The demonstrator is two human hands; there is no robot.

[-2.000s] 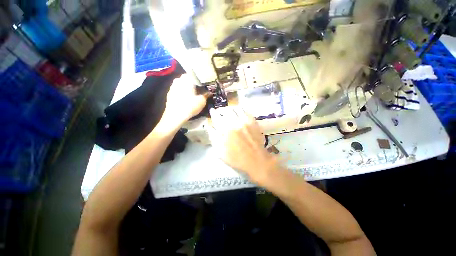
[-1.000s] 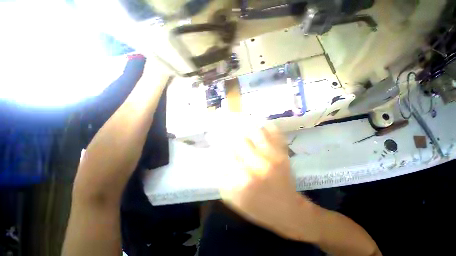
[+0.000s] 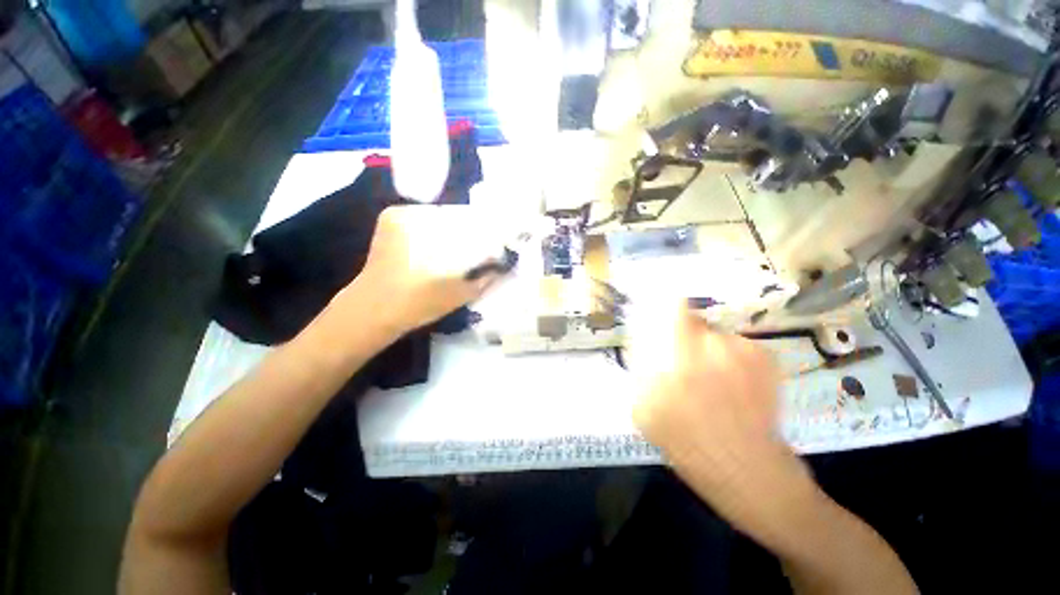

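Observation:
The black garment [image 3: 308, 262] lies on the table's left side, with a red edge at its far end. My left hand [image 3: 424, 267] is over it, its fingertips closed on a small black fold just left of the presser foot and needles [image 3: 564, 250]. My right hand [image 3: 703, 378] is blurred over the front of the cream machine bed [image 3: 558, 337], right of the needles. A small dark tip shows by its fingers; whether it holds something cannot be told. Glare hides part of both hands' fingertips.
The lamp [image 3: 419, 128] glares left of the needles. The coverstitch machine [image 3: 802, 58] stands behind the bed. A grey metal tool [image 3: 918, 360], a brown scrap [image 3: 905, 385] and a thin pointed tool [image 3: 849, 359] lie at the right. Blue crates [image 3: 58, 233] stand at the left.
The view has swung back from a close look at the needles. My left hand, hidden in glare a second ago, now shows with black fabric at its fingertips. My right hand remains blurred near the bed.

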